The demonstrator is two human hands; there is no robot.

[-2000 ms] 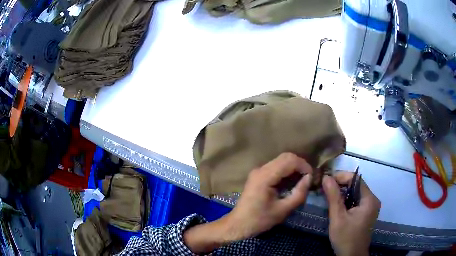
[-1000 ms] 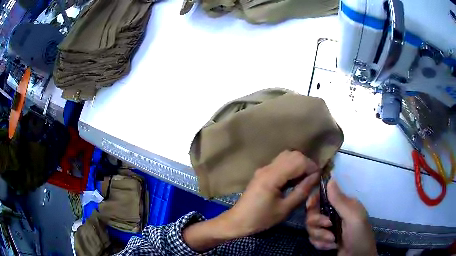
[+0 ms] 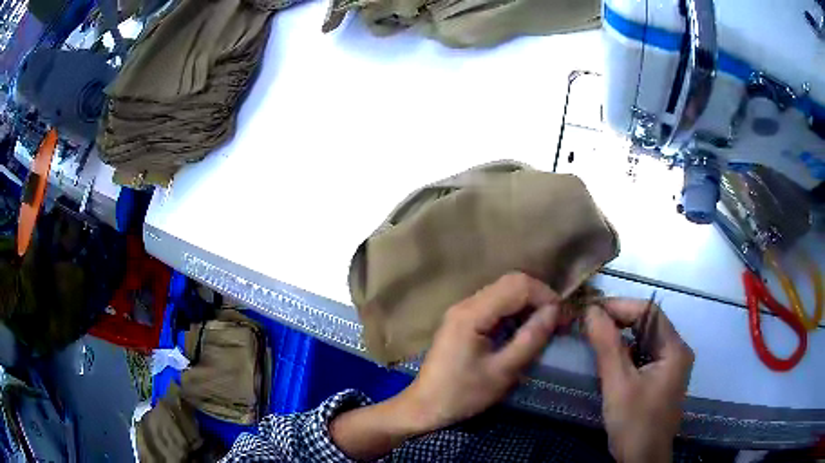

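An olive-khaki garment piece (image 3: 479, 244) lies on the white table in front of me, rounded at the top, its lower edge at the table's near rim. My left hand (image 3: 493, 348) pinches its lower right corner between thumb and fingers. My right hand (image 3: 642, 371) pinches the same frayed seam edge (image 3: 579, 307) just to the right, thumb against index finger. Dark pointed thread snips (image 3: 649, 330) sit inside my right hand, tips up, away from the cloth. The exact grip on the edge is blurred.
The sewing machine head (image 3: 660, 72) stands at upper right. Red-handled scissors (image 3: 773, 325) and a yellow loop (image 3: 801, 289) lie at right. A cloth bundle (image 3: 181, 90) lies upper left, more cloth (image 3: 488, 18) at the far edge. A blue bin (image 3: 298, 362) holds folded pieces below the table.
The snips were first tucked in my right hand, then brought upright to the seam corner, and are now back inside the hand. My right fingers pinch the edge again. My left hand barely moved.
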